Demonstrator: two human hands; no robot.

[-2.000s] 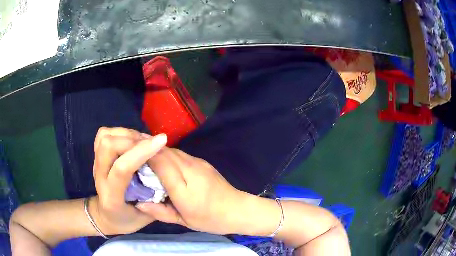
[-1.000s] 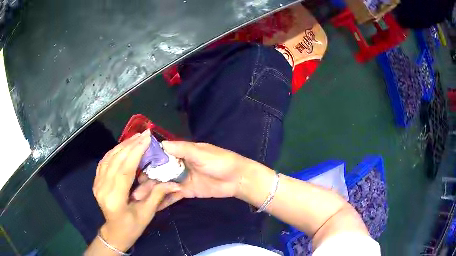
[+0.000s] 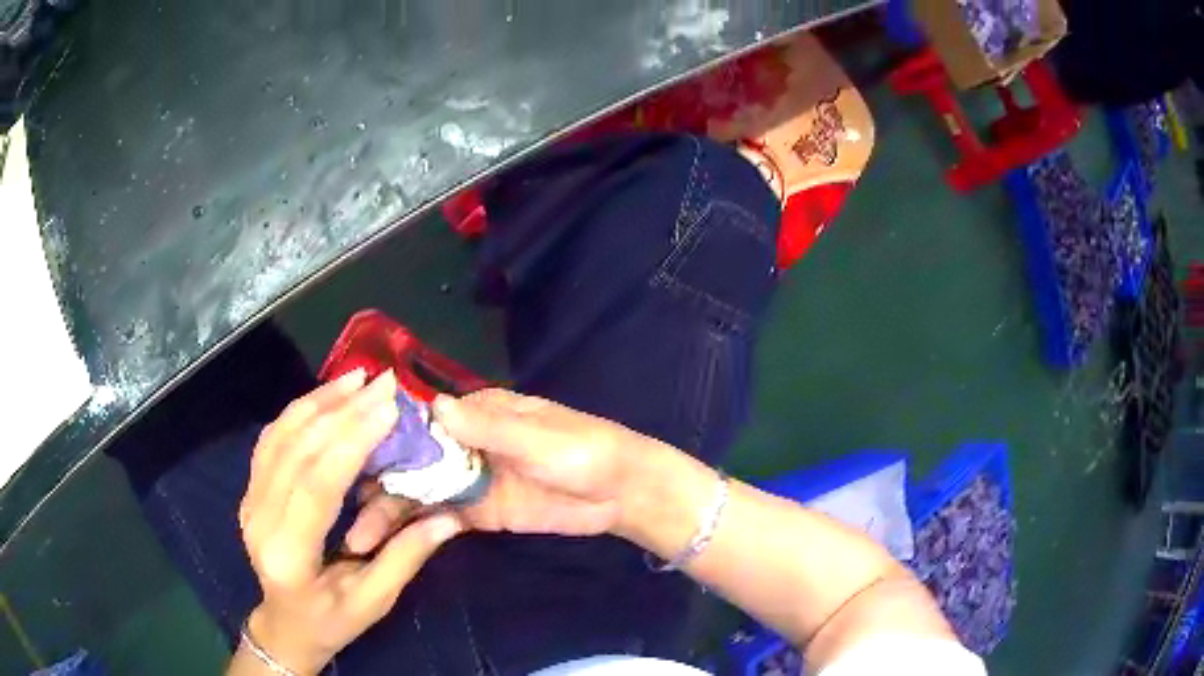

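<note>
The assembled piece (image 3: 420, 458) is held between both hands over the lap, tilted. Its purple part points up and left, its lumpy white part is in the middle, and its dark grey end is at the lower right. My left hand (image 3: 310, 508) is curled around the purple side, with its fingertips at the purple top and the thumb below the white part. My right hand (image 3: 548, 462) holds the piece from the right, at the white and grey end. Some fingers of both hands are hidden behind the piece.
The dark bench (image 3: 264, 159) curves across the upper left, with a pale sheet (image 3: 40, 317) at its left. A red stool (image 3: 396, 357) is between the knees. Blue crates (image 3: 970, 528) with purple parts stand on the green floor at right. A cardboard tray (image 3: 984, 46) is at upper right.
The view has swung, so the bench edge now slants and more floor crates show. The hands have opened from around the piece, showing its grey end; in the last second they barely moved.
</note>
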